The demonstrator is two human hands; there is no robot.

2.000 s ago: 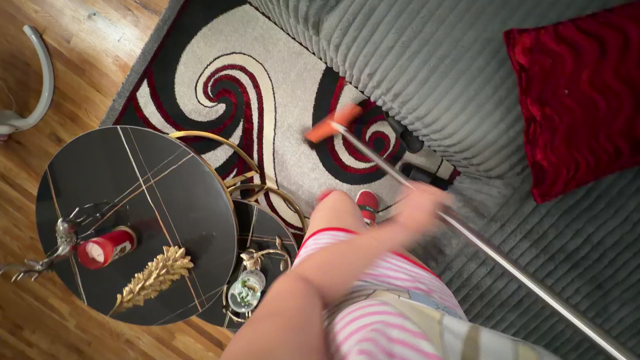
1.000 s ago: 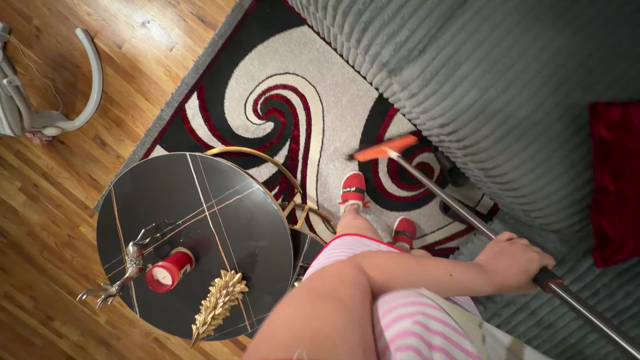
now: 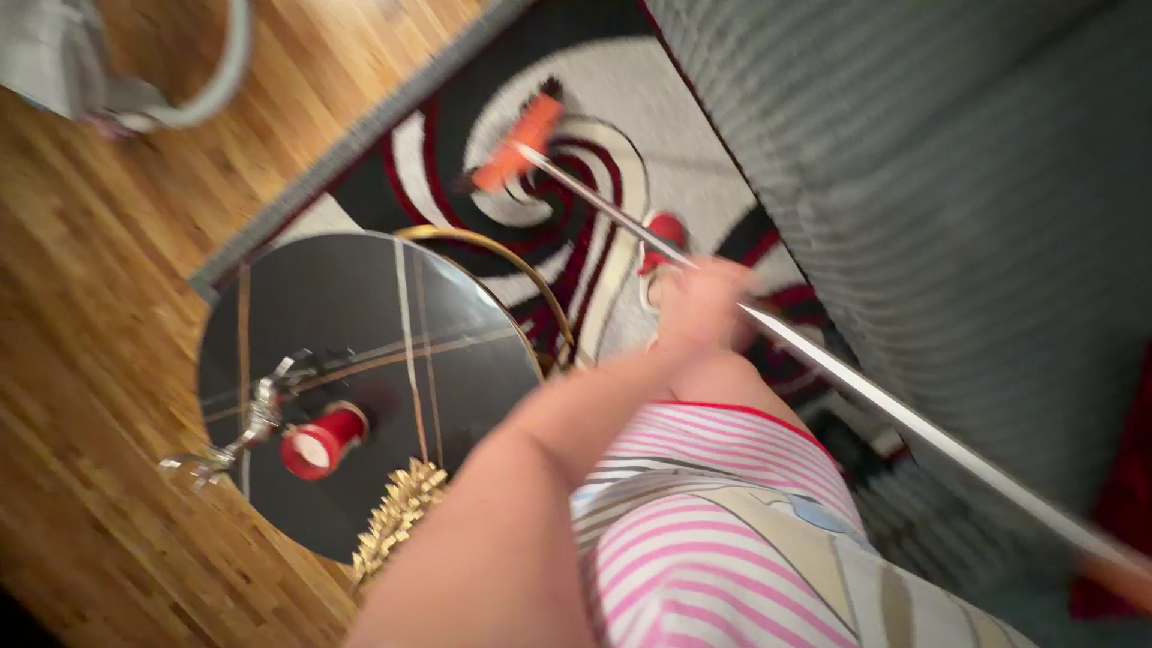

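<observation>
A broom with an orange head [image 3: 522,144] and dark bristles is over the swirl of the patterned rug [image 3: 693,153]. Its long metal handle [image 3: 864,387] slants down to the right edge. My left hand [image 3: 711,301], blurred, is closed around the middle of this handle, above my leg and near a red shoe [image 3: 664,241]. At the right edge, only a blurred part of my right hand [image 3: 1120,580] shows, at the upper part of the handle.
Left of my arm is a round black table [image 3: 342,297] holding a red candle [image 3: 324,441], a silver figurine [image 3: 263,409] and a gold leaf ornament [image 3: 400,517]. A grey ribbed sofa [image 3: 945,198] borders the rug. A pale hose [image 3: 229,72] lies on the wooden floor [image 3: 108,270].
The broom head has moved from the rug's part beside the sofa to the swirl near the rug's far edge, with my left hand still on the handle. My right hand has come into view at the right edge.
</observation>
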